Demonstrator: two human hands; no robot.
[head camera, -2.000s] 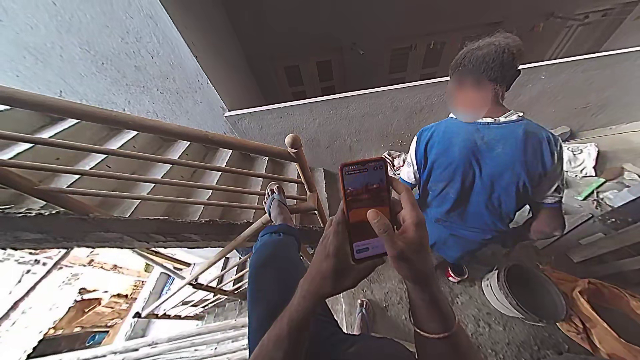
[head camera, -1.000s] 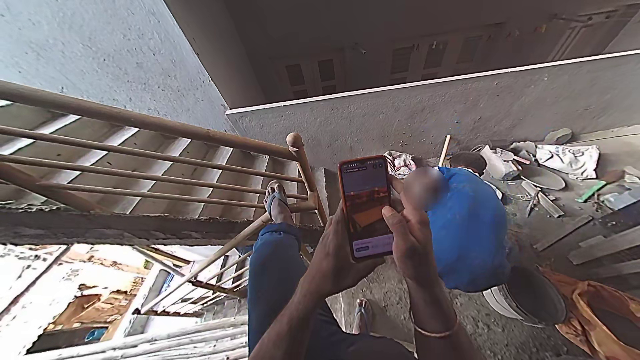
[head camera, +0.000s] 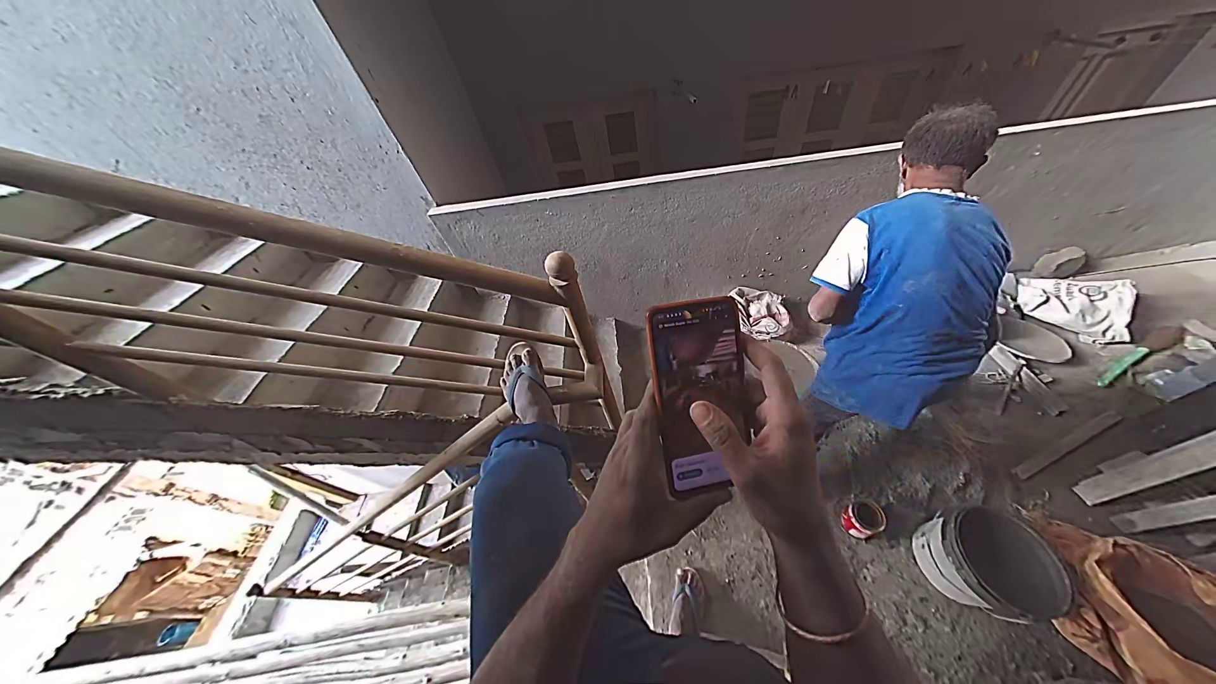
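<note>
A smartphone (head camera: 698, 380) in an orange-edged case is held upright in front of me, its screen lit. My left hand (head camera: 632, 489) wraps its lower left side and bottom. At the right edge, my right hand (head camera: 774, 442) supports the phone with its fingers behind, and its thumb lies over the screen. A bangle circles my right wrist. My raised foot (head camera: 530, 385), in a flip-flop, rests on the metal stair railing (head camera: 560, 275); my other foot (head camera: 686, 600) is on the floor below.
A person in a blue and white shirt (head camera: 926, 304) is low at the parapet wall (head camera: 646, 228), facing away. A bucket (head camera: 997, 565), a small red tin (head camera: 863, 520), an orange sack (head camera: 1130, 589), wood planks (head camera: 1149, 470) and a white cloth bag (head camera: 1078, 306) lie right. Stairs descend beyond the railing.
The other person, bent far down one second ago, is more upright and further right by the wall. The small red tin now shows on the floor. Both my hands stay on the phone.
</note>
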